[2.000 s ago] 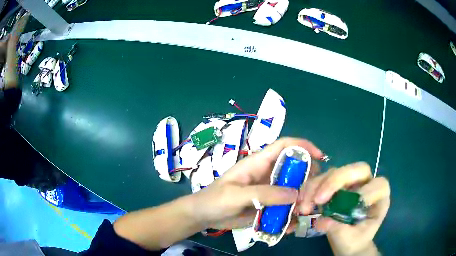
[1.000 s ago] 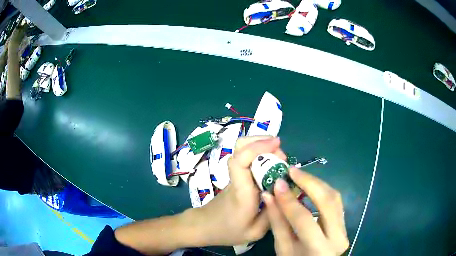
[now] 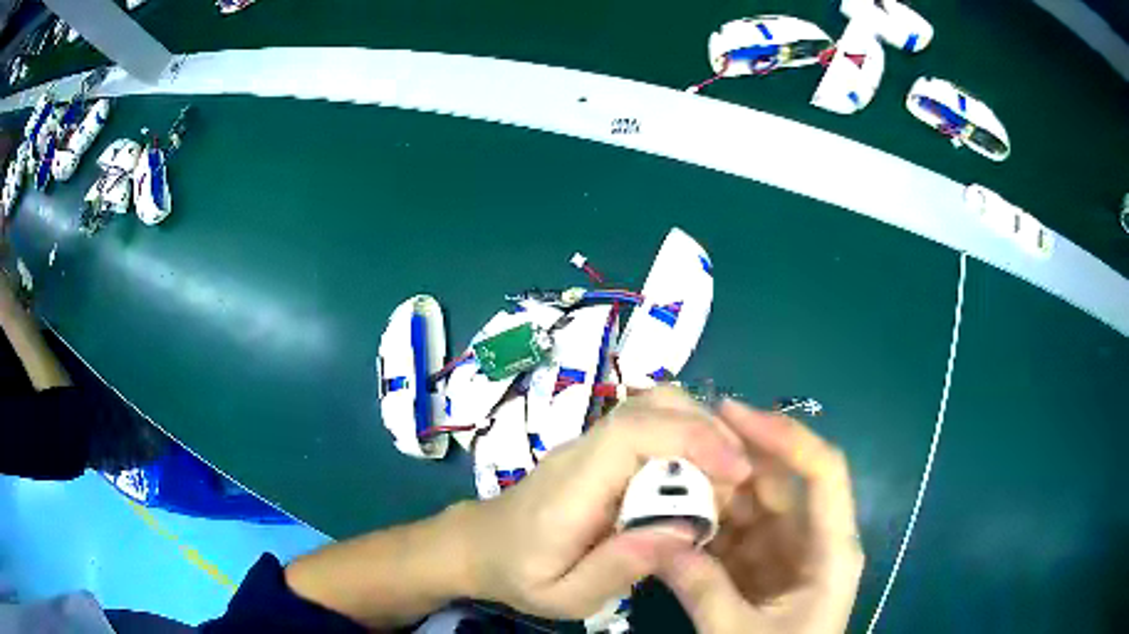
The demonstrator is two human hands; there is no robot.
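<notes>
A white housing [image 3: 669, 498] is held with its narrow port end, with a small dark slot, facing me; its rest is hidden by my hands. My left hand [image 3: 594, 508] is closed around it. My right hand [image 3: 786, 520] touches it from the right, with a fingertip at its open edge. The circuit board of this unit is not visible. A heap of unfinished units [image 3: 576, 372] lies just beyond my hands, with a green circuit board [image 3: 510, 352] on top. A wired part with a silvery tip [image 3: 799, 405] sticks out beyond my right hand.
A pale rail [image 3: 495, 93] crosses the far side. Beyond it, units on the belt [image 3: 768, 47] lie at the upper right. A white strip [image 3: 1009, 221] lies on the rail. More units [image 3: 130, 180] and another person's arm [image 3: 31, 341] are at the left.
The housing has turned from showing its blue battery to showing its port end, and the green board has gone from sight. Belt units moved right. The other person's arm moved down.
</notes>
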